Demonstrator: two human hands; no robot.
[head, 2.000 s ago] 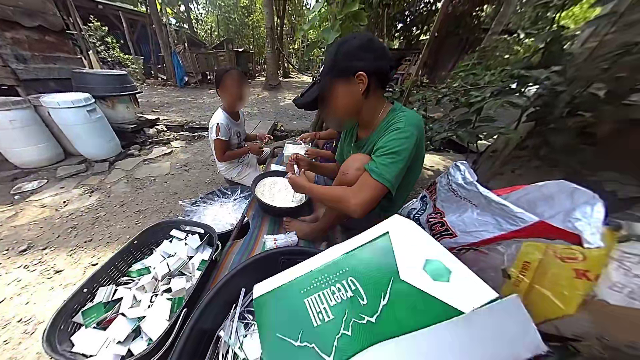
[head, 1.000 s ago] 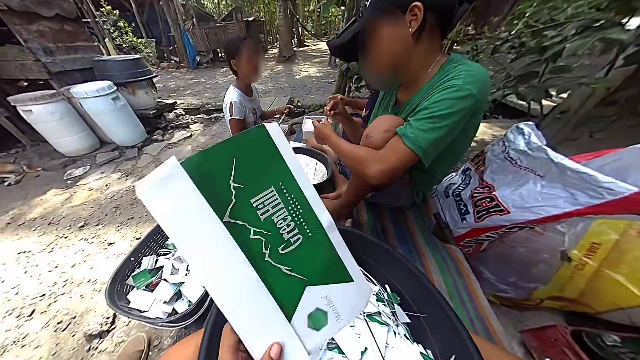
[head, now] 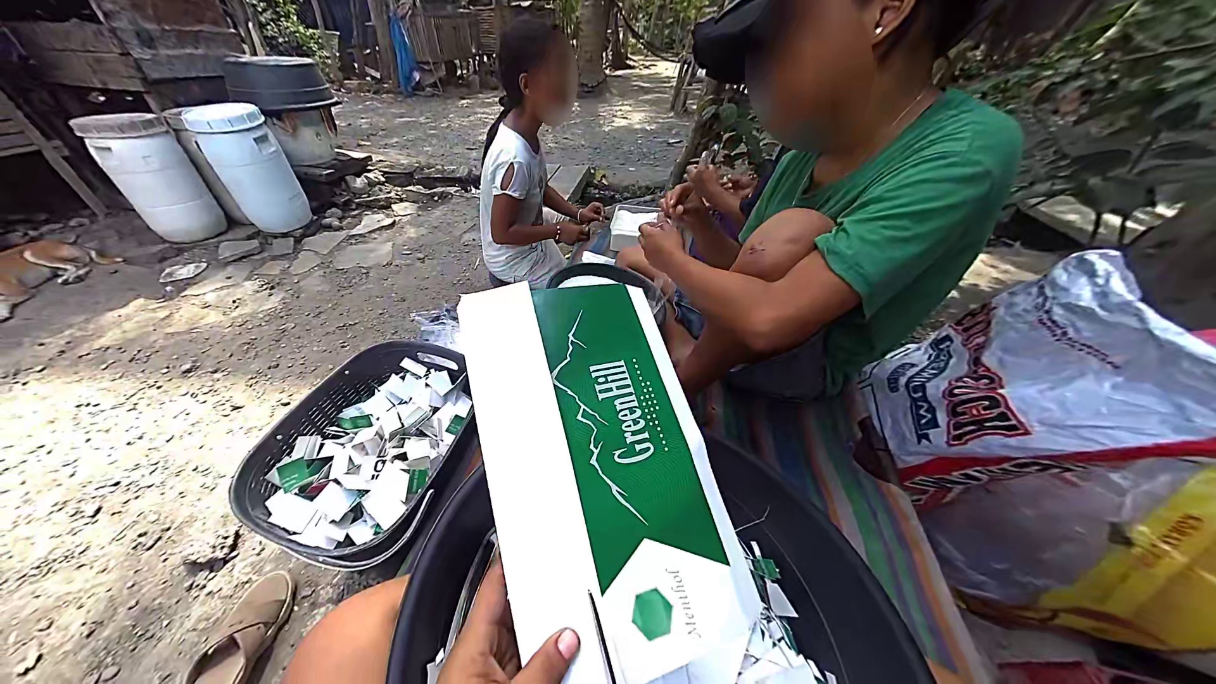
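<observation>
A green and white GreenHill cardboard carton sheet [head: 632, 418] is gripped by my left hand [head: 513, 632] at its lower left edge, the thumb on the printed face. A dark slit runs up from the sheet's lower edge beside the thumb. Beneath the sheet is a large black tub [head: 836, 570] holding cut card pieces [head: 784, 655]. My right hand is not visible. Left of the tub, a black perforated basket [head: 249, 494] holds many small white and green card pieces [head: 385, 475].
A person in a green shirt [head: 912, 209] and a person in a white shirt [head: 518, 180] sit ahead, hands near a white box [head: 632, 223]. Plastic sacks [head: 1073, 380] lie right on a striped mat [head: 879, 513]. Lidded drums [head: 249, 166] and a lying dog [head: 38, 266] are left.
The carton sheet has turned more upright and shifted right since a second ago. My hand still holds its lower edge. The dog has come into fuller view.
</observation>
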